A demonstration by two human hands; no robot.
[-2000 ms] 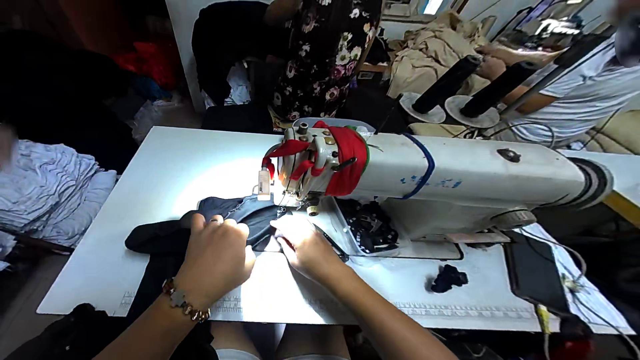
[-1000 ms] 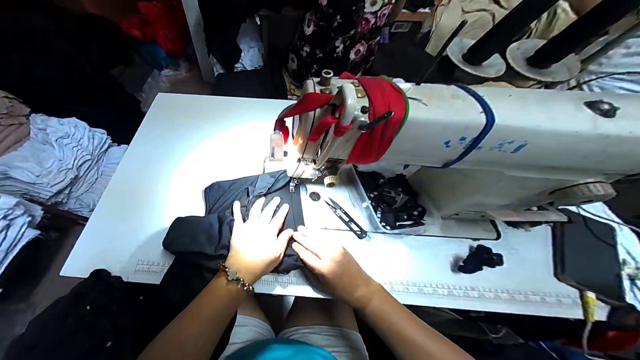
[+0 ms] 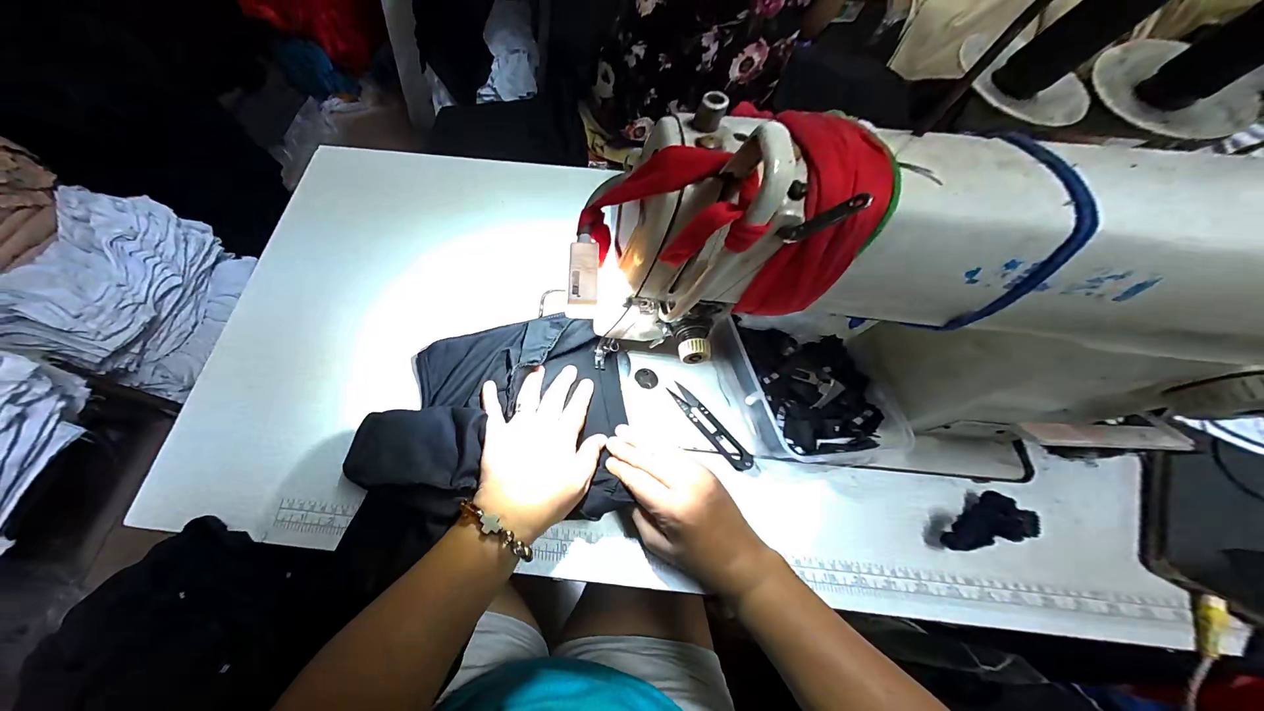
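Note:
Dark fabric (image 3: 449, 370) lies on the white sewing table under the presser foot (image 3: 600, 354) of an industrial sewing machine (image 3: 987, 217). My left hand (image 3: 538, 449) rests flat on the cloth, fingers apart, just in front of the foot. Beside it my right hand (image 3: 676, 499) has thumb and index finger pinched at the cloth's right edge, touching near my left thumb. Black thread snips (image 3: 711, 427) lie right of the cloth, next to a small dark disc (image 3: 646, 378). Red cloth (image 3: 839, 197) is wrapped around the machine head.
A clear plastic tray (image 3: 755, 395) of black pieces sits beneath the machine arm. A dark scrap (image 3: 989, 520) lies at the right, behind a printed ruler (image 3: 997, 585) along the front edge. White folded cloth (image 3: 128, 286) is piled at the left; thread cones (image 3: 1081, 44) stand behind.
My left hand has gone from bent fingers to lying flat and spread on the cloth. My right hand has moved back from the needle area toward the table's front edge. The view has shifted closer.

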